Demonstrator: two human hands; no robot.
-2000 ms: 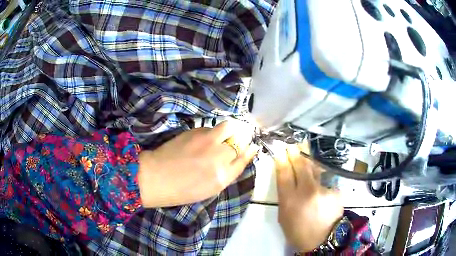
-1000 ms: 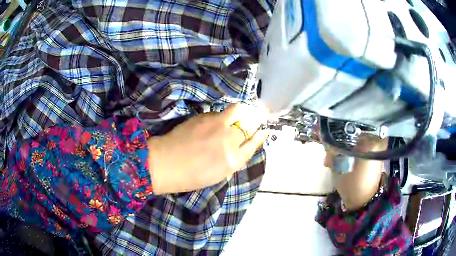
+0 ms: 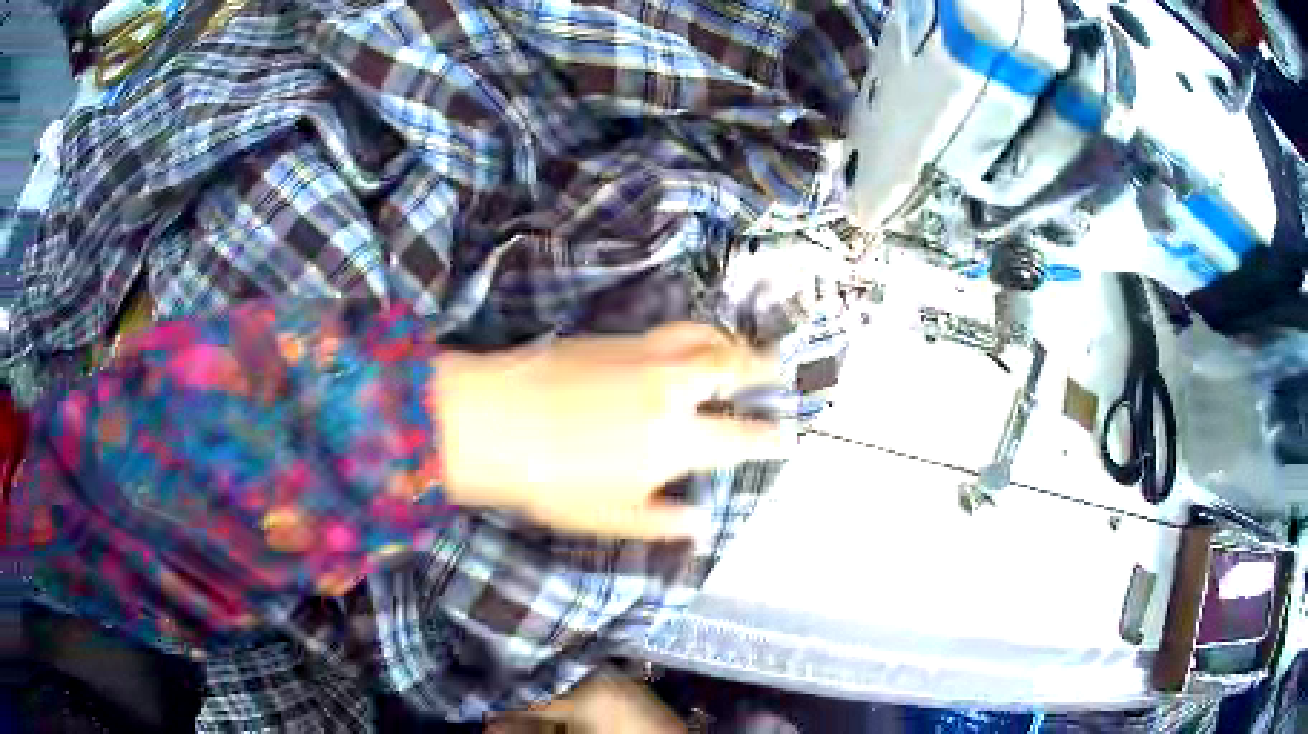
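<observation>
The plaid shirt cloth [image 3: 330,215] is heaped at the left and centre and hangs over the table's front edge. My left hand [image 3: 617,430] is blurred and lies over the cloth, left of the needle area. Its fingertips are at the cloth's right edge; its grip is unclear. A hand that looks like my right [image 3: 603,706] shows only in part at the bottom edge, below the cloth; its fingers are hidden. The white sewing machine head [image 3: 975,115] stands at the upper right. The presser foot area [image 3: 861,258] is bright and blurred, with no hand at it.
Black-handled scissors [image 3: 1143,437] lie on the white table [image 3: 889,559] at the right. A silver metal arm [image 3: 1016,430] lies left of them. A brown-edged framed panel [image 3: 1188,602] is at the far right. Yellowish loops [image 3: 129,55] show at the upper left.
My left hand has moved away from the needle area, and cloth has shifted with it. My right hand has left the space under the machine head. The view has shifted, showing more table.
</observation>
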